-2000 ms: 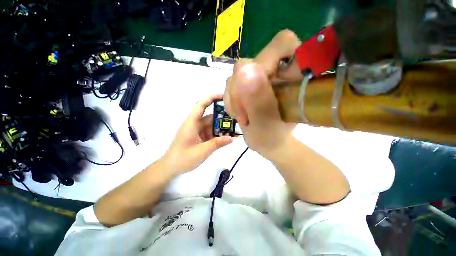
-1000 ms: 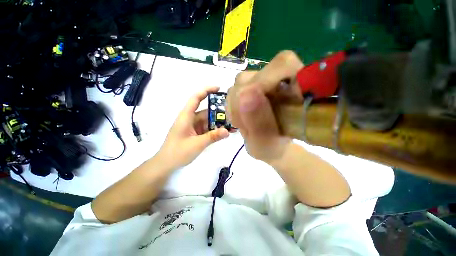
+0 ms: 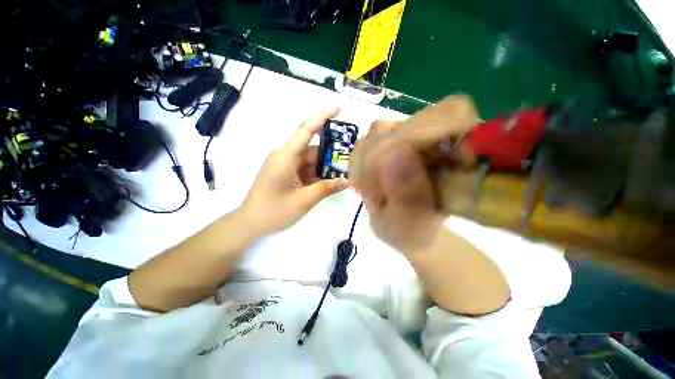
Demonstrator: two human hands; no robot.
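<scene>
My left hand (image 3: 285, 181) holds a small black adapter housing with its circuit board (image 3: 338, 150) exposed, fingers at its top and thumb at its lower edge. The board shows blue, yellow and silver parts. A black output cable (image 3: 343, 263) hangs from it over my shirt, tied in a bundle, with a DC plug (image 3: 303, 337) at its end. My right hand (image 3: 403, 174), blurred, grips the amber-brown glue gun (image 3: 585, 235) beside the board's right side. Its red trigger (image 3: 509, 138) shows past the fist. The nozzle is hidden by the hand.
A tangled adapter pile (image 3: 66, 148) of black cords and cases lies at the left. A separate adapter (image 3: 183, 55) and a bundled cable (image 3: 217, 108) lie at the white work sheet's (image 3: 244, 163) upper left. Hazard tape (image 3: 376, 41) crosses the green surface (image 3: 474, 52) beyond.
The view has shifted, so the pile and tape sit further right. The glue gun has tilted downward at its right end and is more blurred. More of the board shows than at first.
</scene>
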